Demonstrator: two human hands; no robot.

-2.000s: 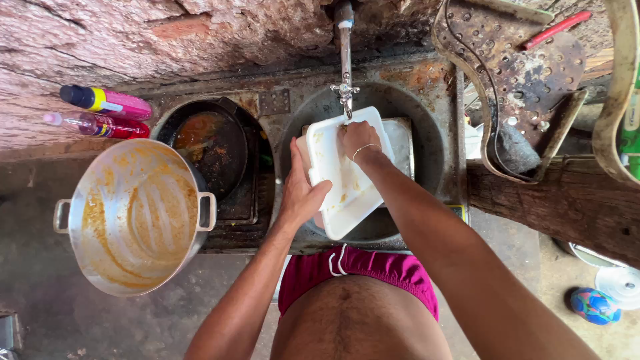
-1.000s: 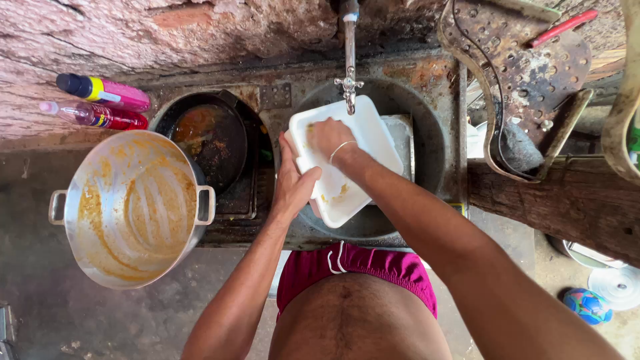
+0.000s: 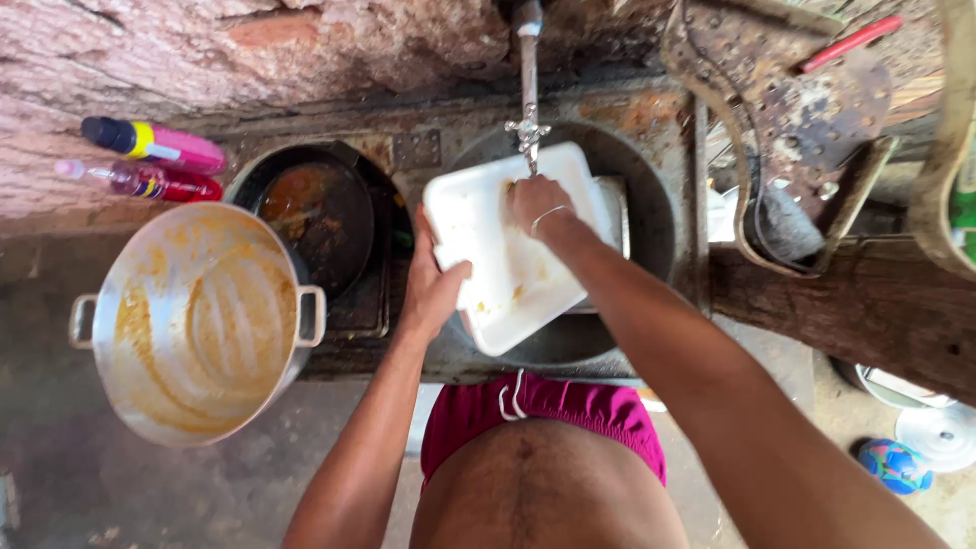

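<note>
My left hand (image 3: 435, 286) grips the left edge of a white rectangular tub (image 3: 526, 267), thumb over the rim. The tub is tilted over a round sink basin (image 3: 650, 229) and has yellow-brown residue inside. My right hand (image 3: 540, 204), a thin bracelet at its wrist, is bunched against the tub's inside just below the metal tap (image 3: 528, 130); whether it holds anything is hidden. Behind the tub, a metal tray (image 3: 616, 210) shows in the basin.
A large two-handled aluminium pot (image 3: 206, 320) smeared with orange residue stands at left. Beside it are a dark greasy pan (image 3: 335, 229) and two pink-red bottles (image 3: 179, 149) (image 3: 175, 183). A rusty perforated metal plate (image 3: 808, 99) with a red-handled tool (image 3: 850, 44) lies at upper right.
My right hand has moved over the tub's inside, from its upper left part back to beneath the tap. My left hand keeps hold of the tub's left edge.
</note>
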